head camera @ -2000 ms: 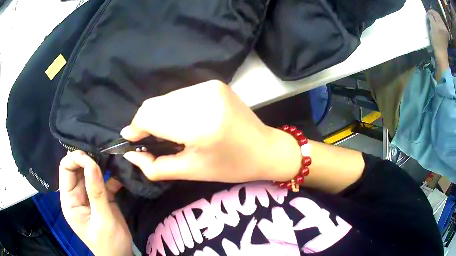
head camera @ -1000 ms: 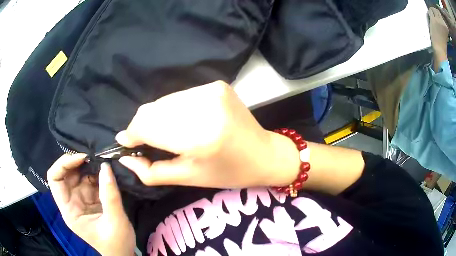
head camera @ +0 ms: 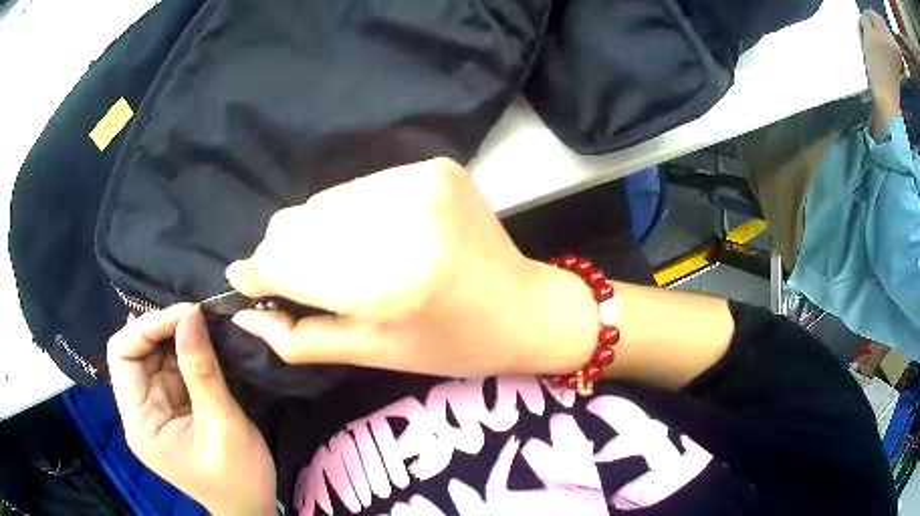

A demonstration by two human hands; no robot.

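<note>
A black bag panel (head camera: 50,222) with a small yellow label (head camera: 111,124) lies at the left. A puffy black nylon pocket (head camera: 333,91) lies on it. A silver-toothed zip (head camera: 141,303) shows at its lower left corner. My left hand (head camera: 192,413) pinches the black edge at the zip end between thumb and forefinger. My right hand (head camera: 404,272), with a red bead bracelet, holds the thread snips (head camera: 242,302) with the blade tips at my left fingertips. Whether the blades are closed is hard to see. Any loose thread is too fine to see.
Another black bag piece (head camera: 625,76) lies on the white tabletop (head camera: 565,166) at the top right. Blue material (head camera: 111,443) hangs below the table at lower left. A person in a light blue sleeve (head camera: 857,242) is at the right.
My left thumb has moved up and left to meet the forefinger at the edge, after the fingers were farther apart a second ago. The snips have shifted slightly.
</note>
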